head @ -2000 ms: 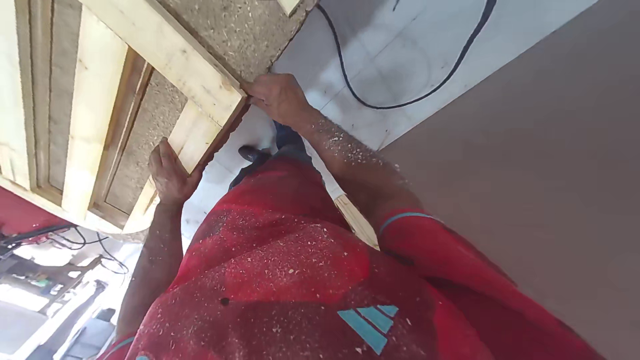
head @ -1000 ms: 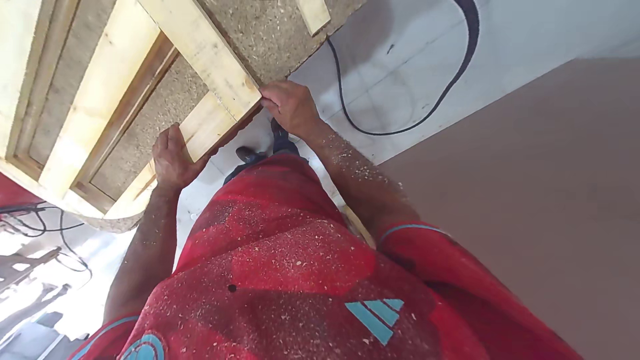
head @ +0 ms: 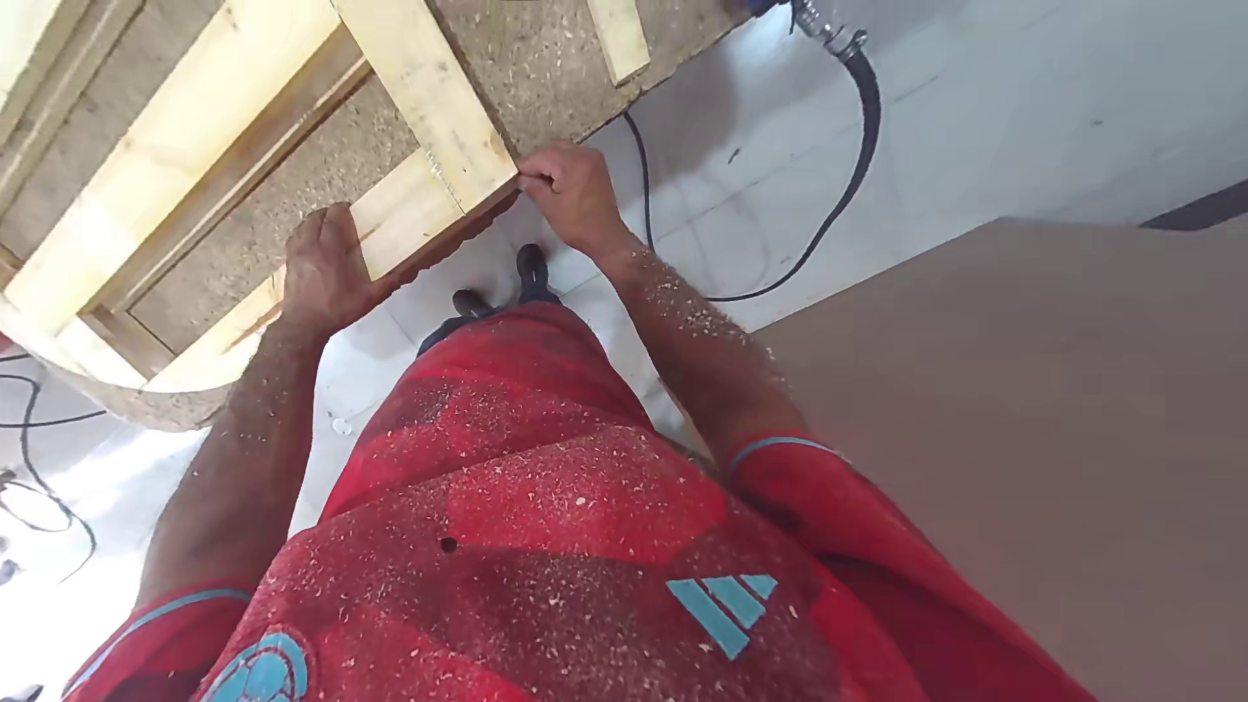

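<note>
A pale wooden frame (head: 419, 93) of flat boards lies on a particleboard panel (head: 546, 68) at the upper left. My left hand (head: 327, 268) grips the frame's near board (head: 405, 216), fingers on top and thumb side hidden at the edge. My right hand (head: 573, 190) is at the frame's near right corner, where two boards meet; its thumb and fingertips pinch the corner edge. The underside of the near board has a dark, rough reddish edge. Wood dust covers my forearms and red shirt.
A loose short wood strip (head: 620, 44) lies on the panel. A black hose (head: 863, 146) with a metal fitting hangs past the panel's right edge to the tiled floor. A large brown board (head: 1014, 419) stands at the right. Black cables (head: 39, 468) lie at the left.
The view has shifted, showing more of the hose and its metal fitting. Both hands remain on the frame's near edge and corner.
</note>
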